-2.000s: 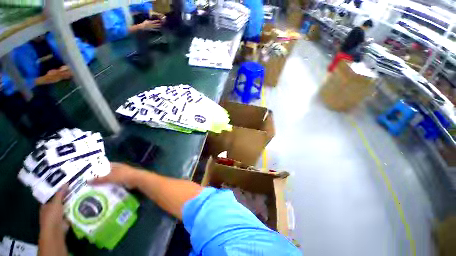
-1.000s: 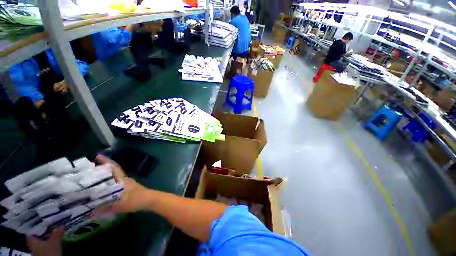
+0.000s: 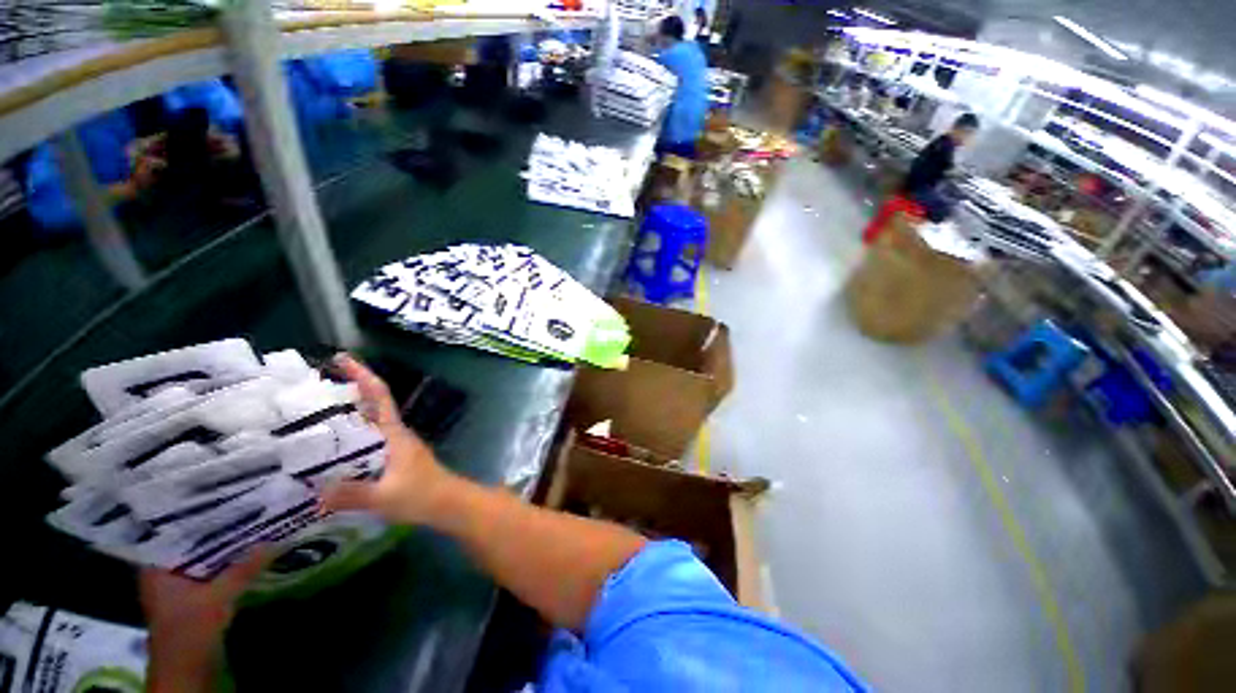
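A thick fanned pile of smart watch boxes (image 3: 224, 454), white with black print and a round green mark low on it, is raised and tilted over the dark green bench at the left. My right hand (image 3: 386, 467) grips its right edge, fingers spread along the side. My left hand (image 3: 201, 609) holds it from below; its fingers are partly hidden by the boxes. More boxes (image 3: 68, 653) lie at the bottom left corner, cut off by the edge. A large fanned box stack (image 3: 488, 301) lies further along the bench.
A dark flat object (image 3: 431, 404) lies on the bench (image 3: 522, 406) beside a pale post (image 3: 287, 176). Open cartons (image 3: 651, 494) stand against the bench's right edge. A blue stool (image 3: 667, 253) stands beyond. A shelf (image 3: 81, 79) runs overhead. People in blue sit across the bench.
The pile was low with its green ends showing; my hands have lifted and tilted it, and it has shifted slightly up and right since one second ago. The camera view has also moved.
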